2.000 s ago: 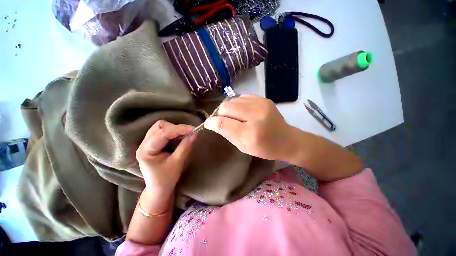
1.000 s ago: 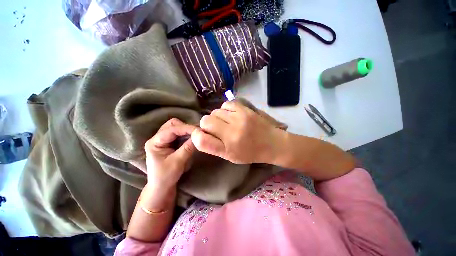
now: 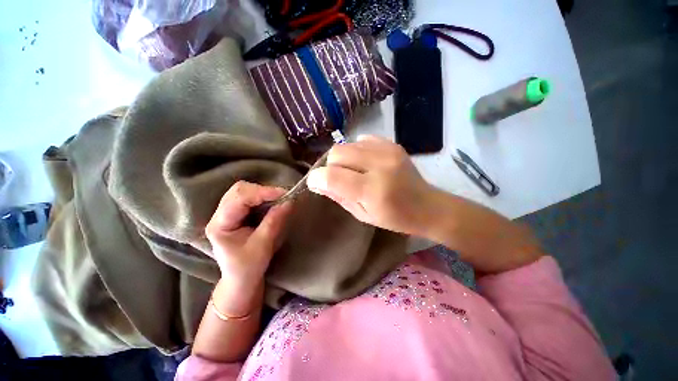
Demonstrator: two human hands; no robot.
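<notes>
An olive-brown thick garment (image 3: 171, 111) is heaped over the table and my lap. My left hand (image 3: 245, 231) pinches the folded edge of the garment between thumb and fingers. My right hand (image 3: 379, 182) is up and to the right of it, with its fingertips closed on the same edge, which runs as a thin raised rim between the hands. No needle or thread can be made out at the fingertips.
Beyond the hands on the white table (image 3: 520, 37) lie a striped maroon bundle (image 3: 297, 93), orange-handled scissors (image 3: 320, 26), a plastic bag (image 3: 167, 30) and a black phone (image 3: 418, 100). A thread cone (image 3: 505, 103) and snips (image 3: 474, 173) lie right. A clear bottle (image 3: 26, 225) lies left.
One second ago my right hand was close against my left hand. Now it is farther up and right, and the garment edge shows between them.
</notes>
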